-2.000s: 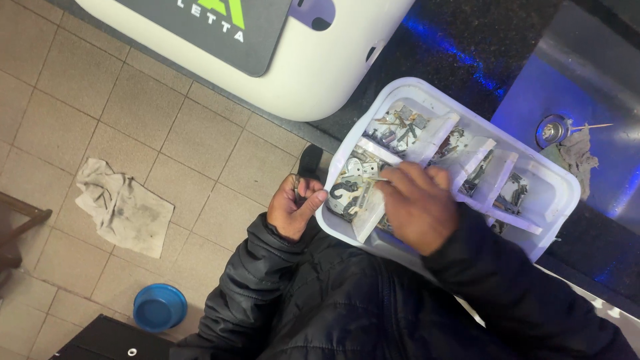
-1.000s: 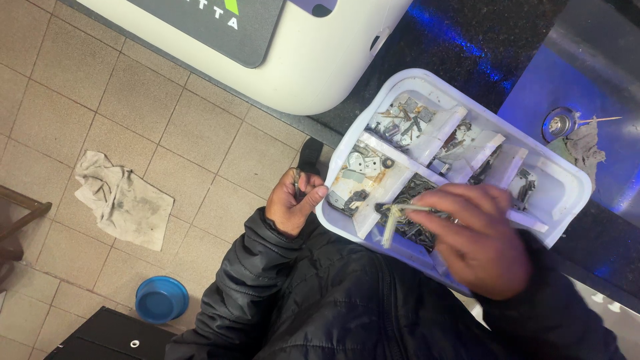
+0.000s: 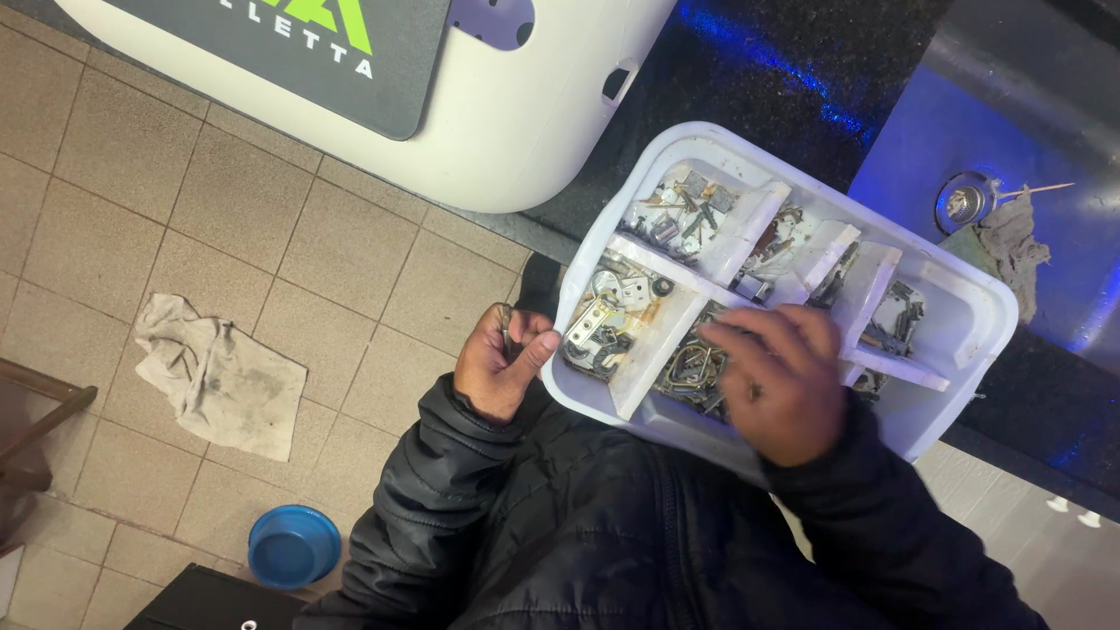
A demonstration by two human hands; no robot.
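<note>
A white plastic tray with dividers rests partly on the dark counter, its compartments strewn with screws and small metal hardware. My left hand is at the tray's left rim, with a small metal piece between its curled fingers. Over the lower middle compartment, which holds a heap of metal hardware, is my right hand, slightly blurred; whether its fingertips hold anything is hidden. Metal plates and a black ring lie in the lower left compartment.
The granite counter holds a large white plastic housing and a steel sink with a drain strainer and grey rag. A cloth and blue bowl are on the tiled floor.
A pale strip-like piece was in my right hand one second ago and no longer shows there. That hand has moved from the left compartment to the one beside it. My left hand stays at the rim.
</note>
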